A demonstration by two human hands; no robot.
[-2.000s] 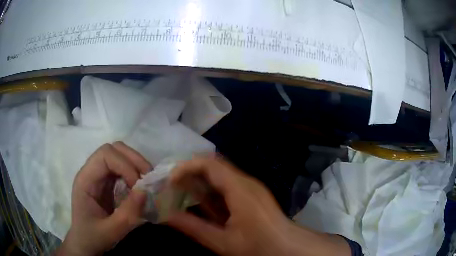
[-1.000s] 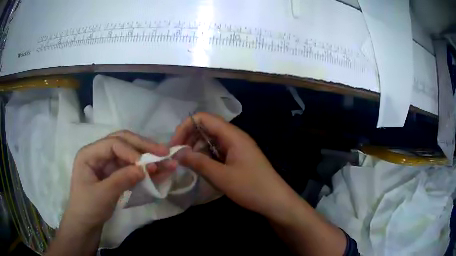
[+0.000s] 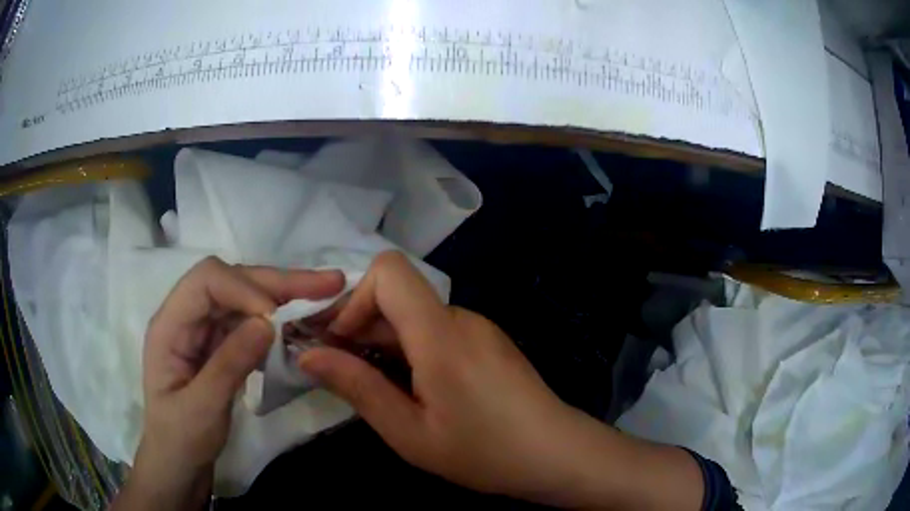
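A small white garment piece [image 3: 274, 374] is held up between my two hands, in front of the heap of white cut pieces. My left hand [image 3: 215, 349] pinches its edge between thumb and fingers. My right hand [image 3: 399, 349] has its fingertips closed on a thin metal tool [image 3: 297, 337], its tip at the cloth. Most of the tool is hidden by my right fingers, so I cannot tell its exact kind.
A white table [image 3: 249, 100] with a printed ruler lies beyond my hands. A white strip [image 3: 793, 130] hangs over its edge at right. White pieces [image 3: 80, 299] lie heaped at left, and another heap [image 3: 788, 399] at lower right, by yellow-rimmed holders [image 3: 813, 283].
The metal tool, which pointed up from my right hand, now points left at the cloth. My right fingertips have come down and closed around it. My left hand still pinches the piece.
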